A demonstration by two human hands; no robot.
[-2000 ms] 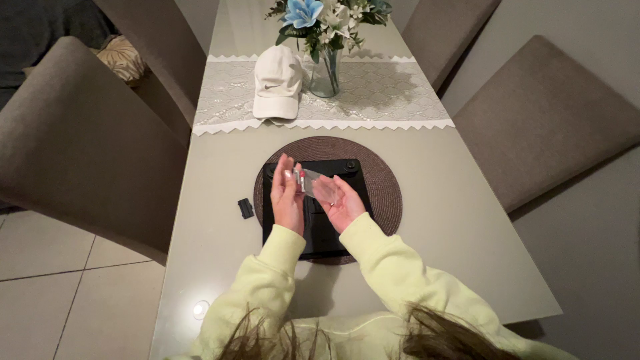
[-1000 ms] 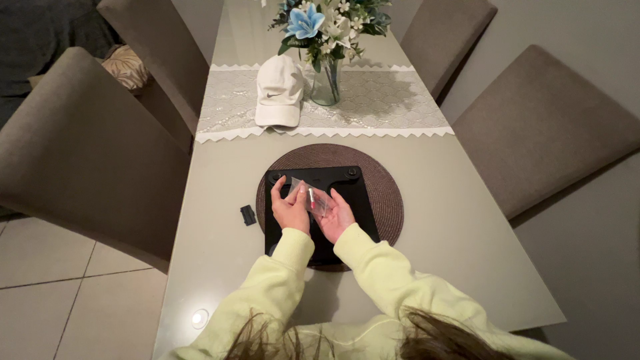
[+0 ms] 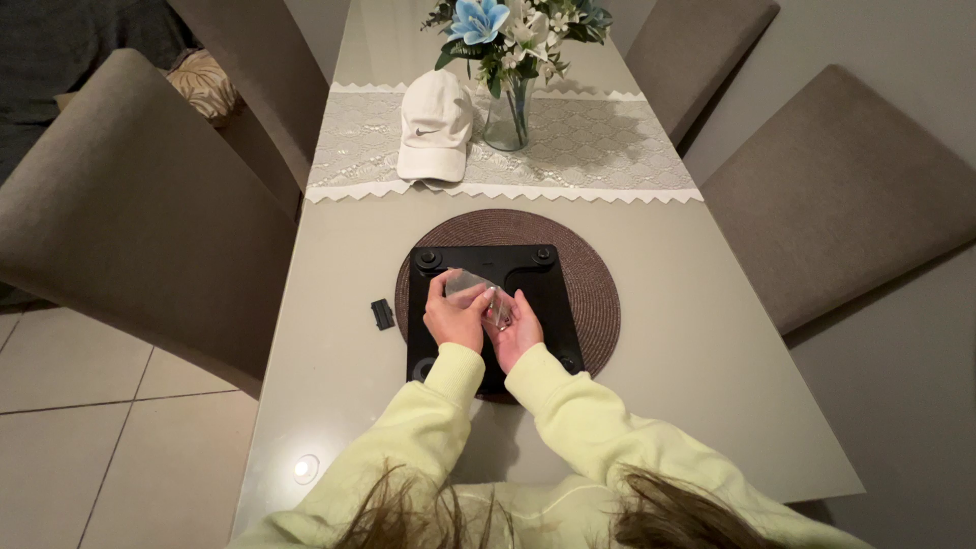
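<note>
A black bathroom scale (image 3: 526,286) lies underside up, its round feet showing, on a round brown woven placemat (image 3: 598,305). Above it my left hand (image 3: 455,316) pinches a clear plastic bag (image 3: 469,284). My right hand (image 3: 520,328) is cupped around the lower end of that bag, where small shiny items with some red, seemingly batteries, show through the plastic. How many there are cannot be told. Left of the placemat, a small black plastic cover (image 3: 382,314) rests on the table.
A white cap (image 3: 436,126) and a glass vase (image 3: 507,122) with blue and white flowers stand on a lace table runner (image 3: 610,145) beyond the placemat. Upholstered chairs (image 3: 145,213) flank the glossy table (image 3: 686,366) on both sides.
The clear bag is now spread more openly between my hands, and my left hand has shifted its hold on it. The scale and the small cover have stayed put.
</note>
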